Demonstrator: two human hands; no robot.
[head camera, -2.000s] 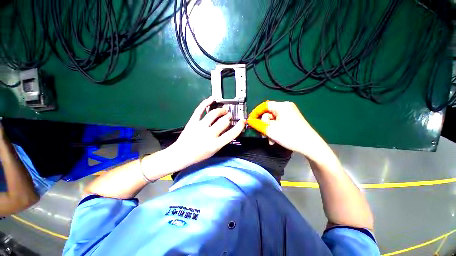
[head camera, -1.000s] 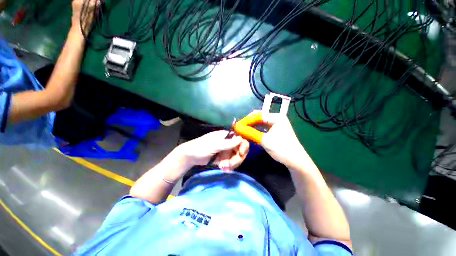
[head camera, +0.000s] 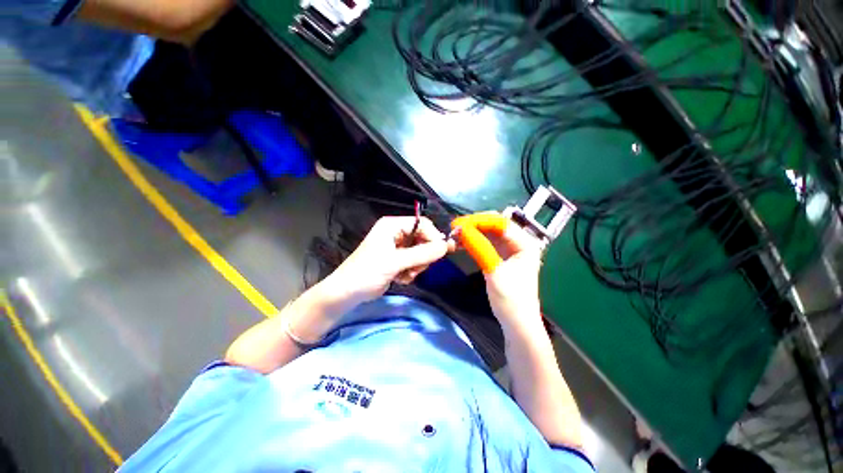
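Note:
My left hand (head camera: 397, 249) pinches a thin dark and reddish wire end (head camera: 417, 211) over my lap, off the table's near edge. My right hand (head camera: 514, 256) holds the orange-handled tool (head camera: 479, 242), its tip side turned toward my left fingertips; the jaws are too small to make out. The silver-grey housing (head camera: 557, 214) lies on the green table just beyond my right hand, its open rectangular window facing away. The hand partly hides its slotted end. A dark cable bundle (head camera: 323, 242) hangs beside my left hand.
Black cables (head camera: 638, 249) loop over the green table (head camera: 601, 346), which a dark rail (head camera: 675, 129) divides. Other grey housings (head camera: 330, 20) lie at the far left end, near another person's arm (head camera: 157, 14). A blue stool (head camera: 217, 166) stands on the grey floor.
The view has turned, so the table runs diagonally. My left hand has left the housing for the lap with a wire end. My right hand keeps the orange-handled tool, also away from the housing.

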